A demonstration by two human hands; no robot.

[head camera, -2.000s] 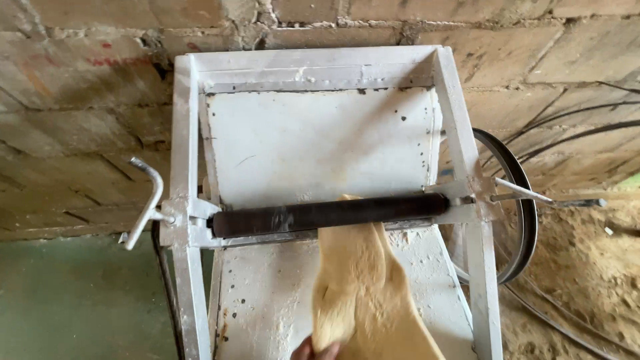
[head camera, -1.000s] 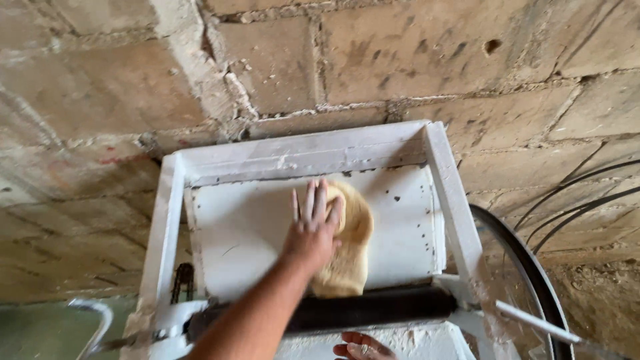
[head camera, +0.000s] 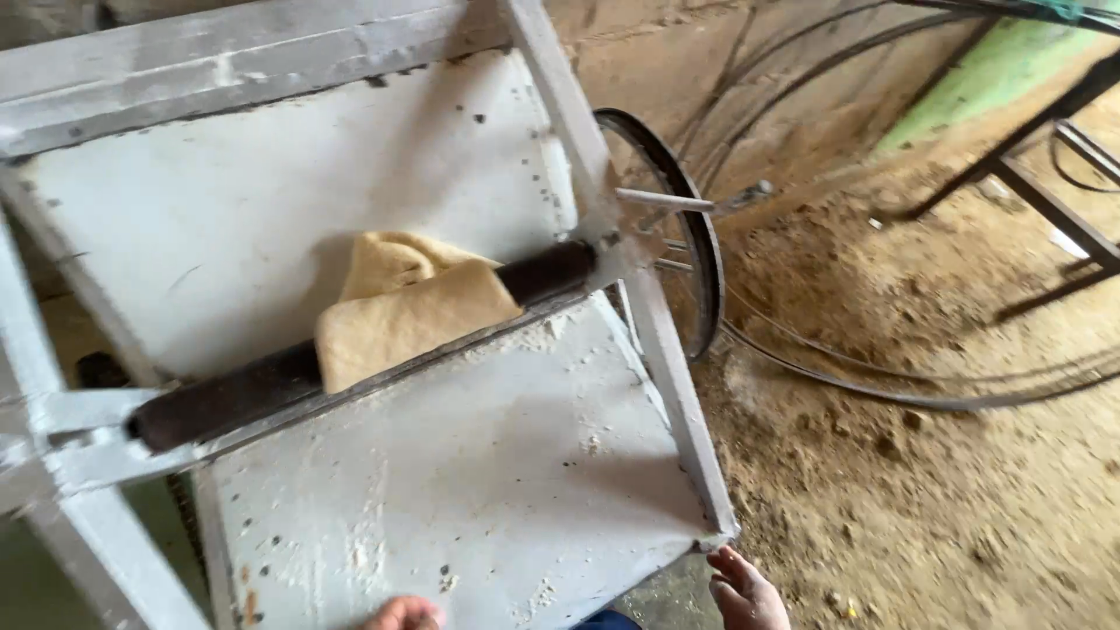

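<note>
A slab of pale yellow dough (head camera: 416,324) lies folded over the dark roller (head camera: 236,394) of a white metal dough sheeter, its front flap hanging toward the lower tray. Behind the roller, part of the dough rests against the upper tray (head camera: 262,201). My left hand (head camera: 405,614) shows only in part at the bottom edge, over the near end of the lower tray (head camera: 455,455); what its fingers do is cut off. My right hand (head camera: 744,591) is just off the tray's right front corner, fingers apart and holding nothing. Both hands are away from the dough.
A black-rimmed wheel (head camera: 700,236) and a metal crank rod (head camera: 665,200) stand at the frame's right side. Black cable (head camera: 919,402) loops over the sandy floor (head camera: 857,490). A dark metal stand (head camera: 1050,201) is at the far right, and a brick wall rises behind.
A hand was on the dough on the upper tray one second ago; now both hands are at the near end. The dough now folds over the roller. The view has swung right.
</note>
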